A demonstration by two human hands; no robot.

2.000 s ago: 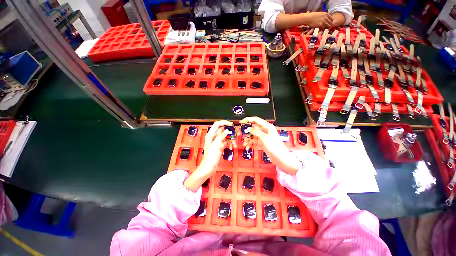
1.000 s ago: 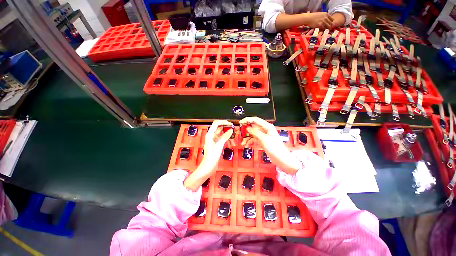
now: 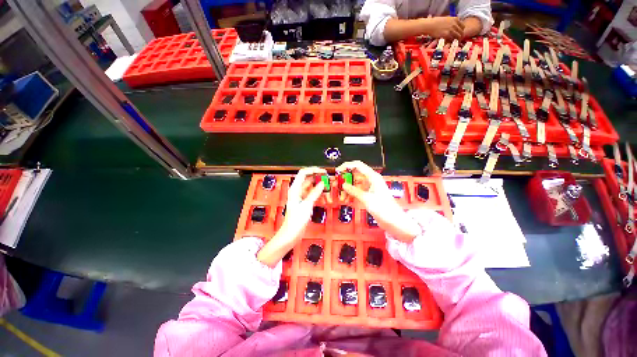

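My left hand [image 3: 305, 193] holds a watch head [image 3: 325, 183] above the back part of the working tray [image 3: 349, 323]. My right hand [image 3: 365, 187] holds another watch head [image 3: 347, 179] close beside it. Both faces show bright green, and fingers cover part of each. The orange-red working tray lies nearest my body, with dark, squarish watch heads in its pockets, such as one at the front [image 3: 348, 293]. My hands and sleeves hide some pockets.
A second compartment tray [image 3: 288, 128] with watch heads stands behind. A small round piece [image 3: 332, 153] lies before it. Strapped watches [image 3: 461, 132] are heaped at right. A paper sheet [image 3: 489, 237] and red parts box [image 3: 561, 199] lie right. A metal post [image 3: 115, 101] stands left.
The two held faces looked dark two seconds ago, reddish one second ago, and are green now. My hands have hardly moved.
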